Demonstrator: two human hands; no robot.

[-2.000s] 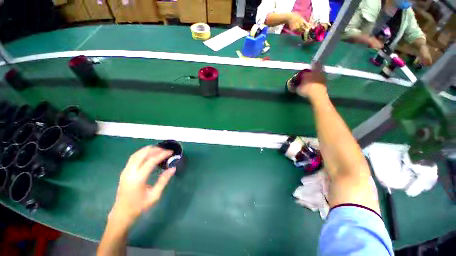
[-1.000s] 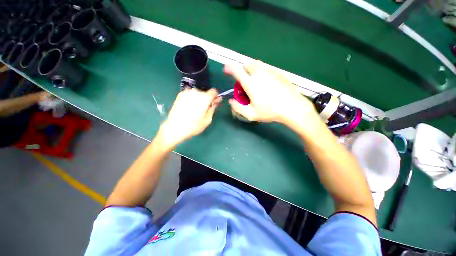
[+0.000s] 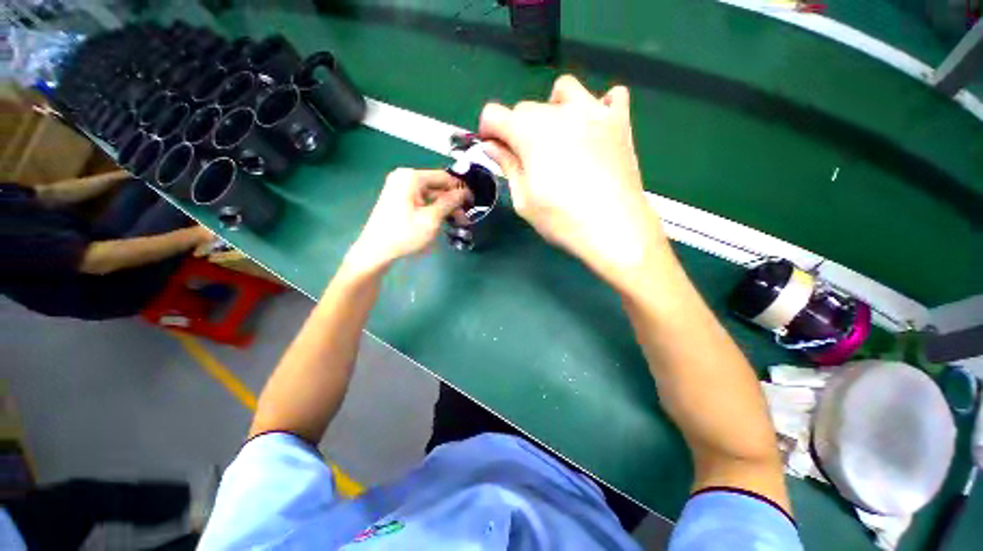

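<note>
A black barrel housing [image 3: 481, 213] stands upright on the bench in front of me, open end up, with its small side stub towards me. My right hand [image 3: 571, 161] is over its far edge, closed on a motor and heater core [image 3: 472, 161]; only a pale and dark part of the core shows at the mouth, the rest is hidden by the hand. My left hand [image 3: 404, 221] has its fingertips bunched at the left side of the mouth; whether they pinch wires cannot be made out.
Many black housings stand in rows [image 3: 216, 129] at left. Another core with a magenta ring [image 3: 808, 312] lies at right, beside a round whitish tub [image 3: 886, 436] on white cloth [image 3: 792, 414]. A filled barrel [image 3: 534, 30] is on the belt. A person's arm [image 3: 146, 250] and a red stool [image 3: 205, 301] are at left.
My right hand has brought the core from beside the housing to its mouth. My left fingers have moved up to the mouth. The view has shifted, showing more housings and a barrel on the belt.
</note>
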